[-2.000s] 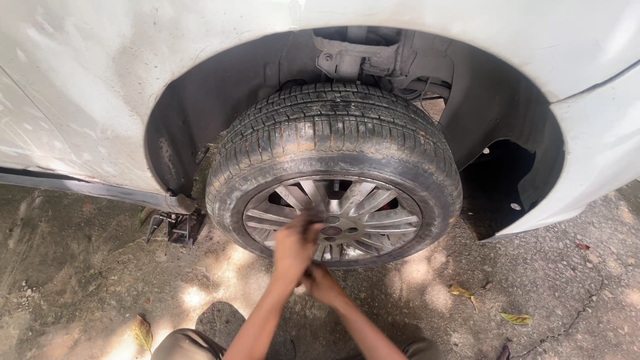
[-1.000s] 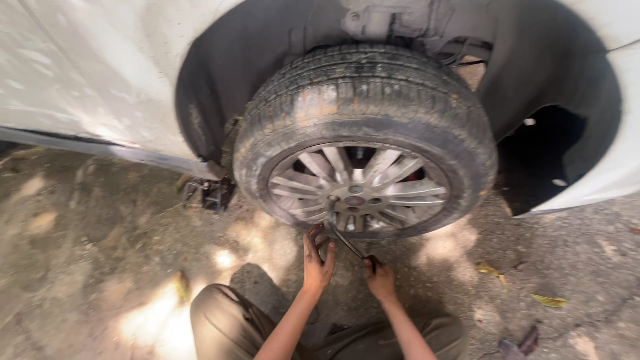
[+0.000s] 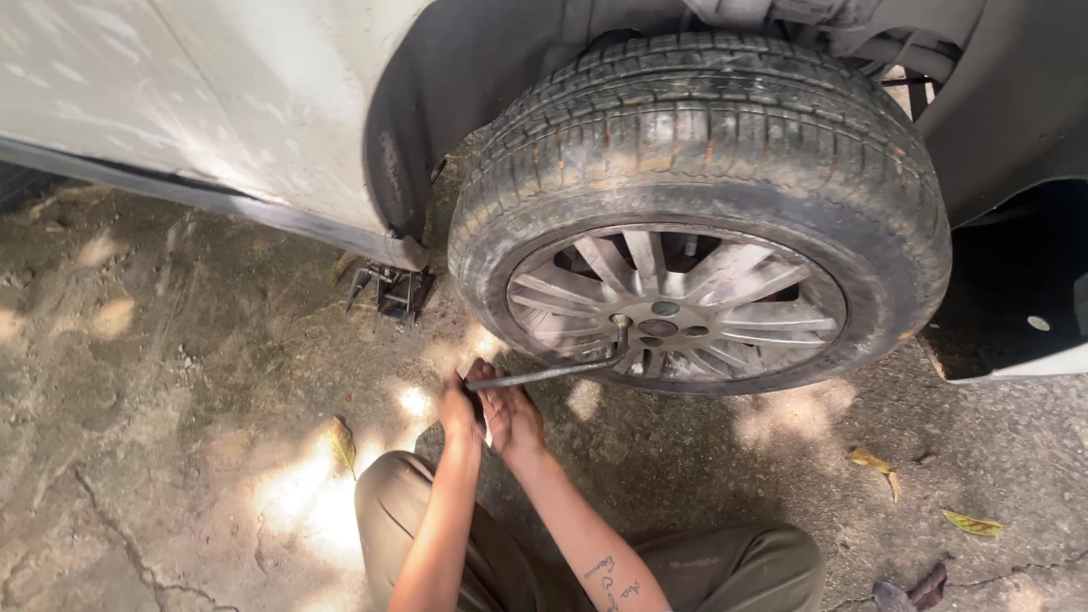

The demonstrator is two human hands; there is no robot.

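Observation:
An L-shaped lug wrench (image 3: 557, 371) has its socket end in a bolt hole on the left of the hub of the alloy wheel (image 3: 657, 328). Its handle reaches left to my hands, below the rim. My left hand (image 3: 459, 408) is at the far end of the handle, its grip partly hidden. My right hand (image 3: 510, 414) lies just beside it, fingers extended and touching or nearly touching the handle from below. The worn, dusty tire (image 3: 705, 153) sits in the wheel arch of a white car (image 3: 255, 93).
A dark metal scissor jack (image 3: 399, 289) stands under the sill left of the wheel. An opening in the fender liner (image 3: 1020, 280) lies to the right. Dry leaves (image 3: 971, 523) are scattered on the cracked concrete. My bent knees (image 3: 399, 501) are close below the wheel.
The wrench handle, pointing down and right a second ago, now points left. Both hands have moved left with its end. The wheel appears nearer.

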